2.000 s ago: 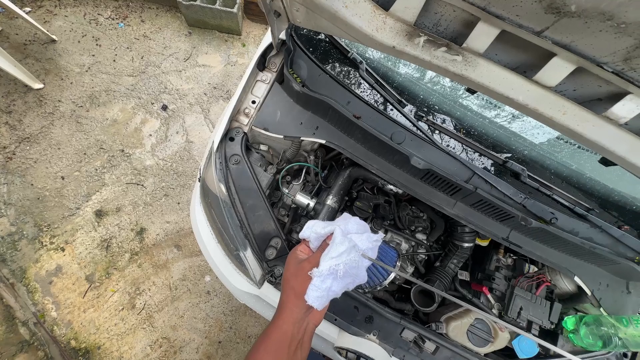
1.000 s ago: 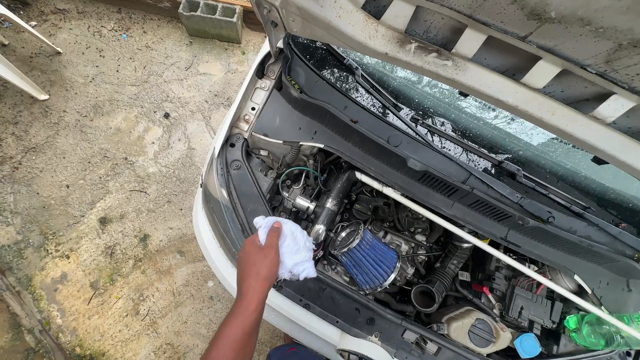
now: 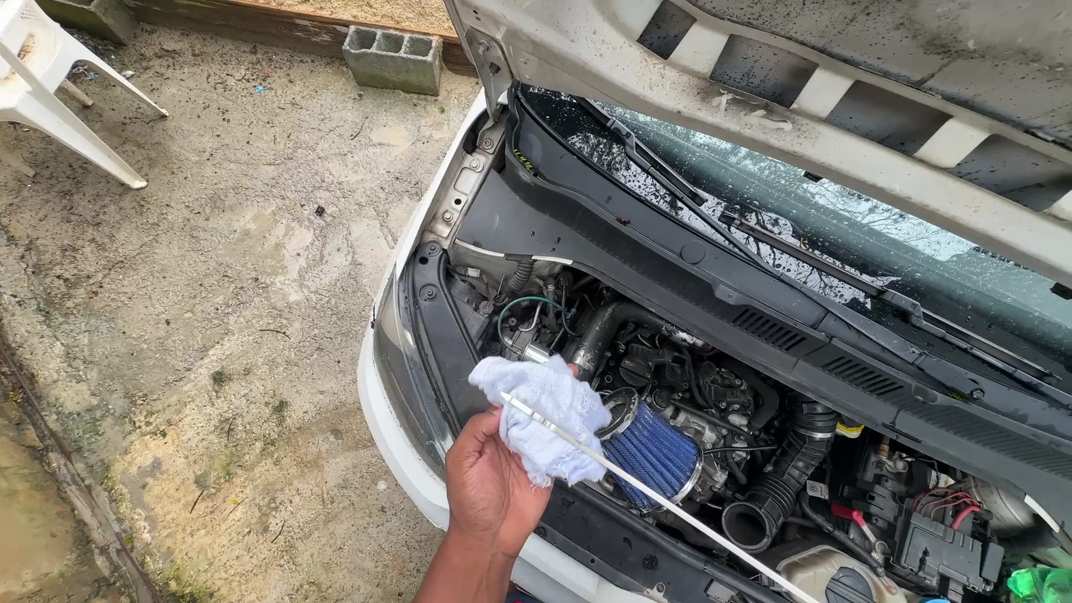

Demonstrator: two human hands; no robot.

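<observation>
My left hand [image 3: 494,481], palm up, holds a crumpled white cloth [image 3: 548,419] over the front edge of a white car's engine bay. Across the cloth lies the tip of a long thin white rod [image 3: 670,505], which runs down to the lower right and out of the frame. Just right of the cloth is a blue cone air filter [image 3: 657,456] with a metal rim. Behind the cloth a dark metal intake pipe [image 3: 596,339] curves into the engine. My right hand is out of view.
A raised hood [image 3: 754,109] spans the upper right, above the wet windshield [image 3: 770,184]. An open-ended corrugated hose [image 3: 775,494], a battery area with red wires [image 3: 946,536] and a green plastic bottle [image 3: 1038,584] are at right. A concrete block [image 3: 392,60] and white plastic chair [image 3: 63,109] stand on the ground.
My left hand with the cloth has moved right since one second ago and turned palm up. The rod's tip, over the intake pipe then, now lies across the cloth.
</observation>
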